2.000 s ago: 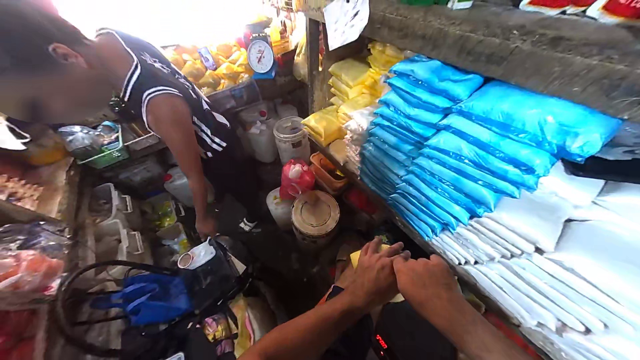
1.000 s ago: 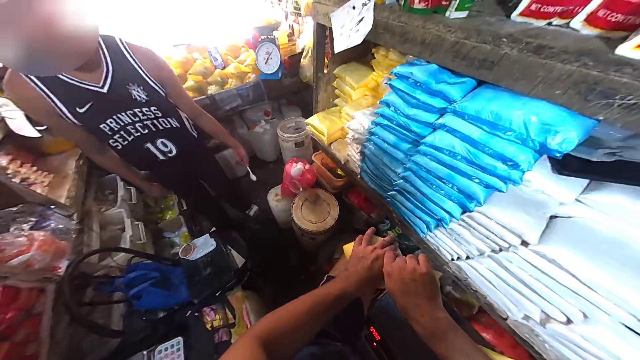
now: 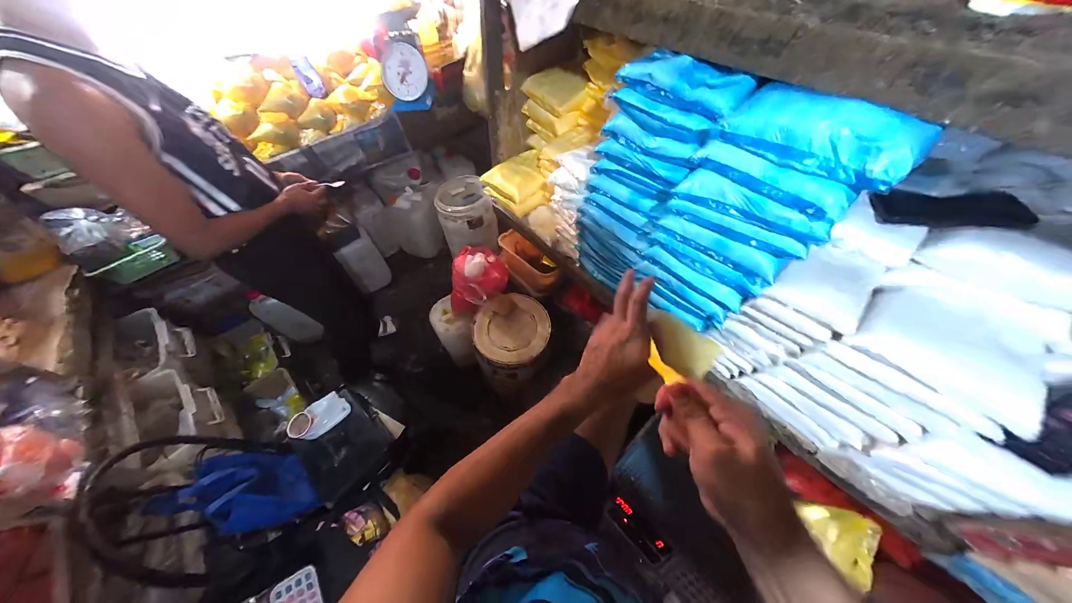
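Observation:
My left hand (image 3: 618,339) is raised with its fingers stretched upward, beside a yellow plastic strip or bag end (image 3: 664,364). The fingers of my right hand (image 3: 703,423) are closed on the lower end of that yellow plastic. A pale yellow packet (image 3: 688,342) lies behind my hands, at the edge of the shelf. Below them is a digital scale (image 3: 641,528) with a lit red display. Stacked blue plastic packets (image 3: 737,201) and white packets (image 3: 938,343) fill the shelf to the right of my hands.
A person in a dark sleeveless jersey (image 3: 180,126) stands at the left, holding something small. A round lidded bucket (image 3: 512,329), a red plastic bag (image 3: 477,276) and an orange bin (image 3: 529,261) stand on the floor ahead. A dial scale (image 3: 405,71) is farther back, near yellow bags (image 3: 289,105).
My hands were close together and have moved apart, the left with its fingers now raised. The yellow plastic shows between them. The other person has turned sideways and brought their hands together.

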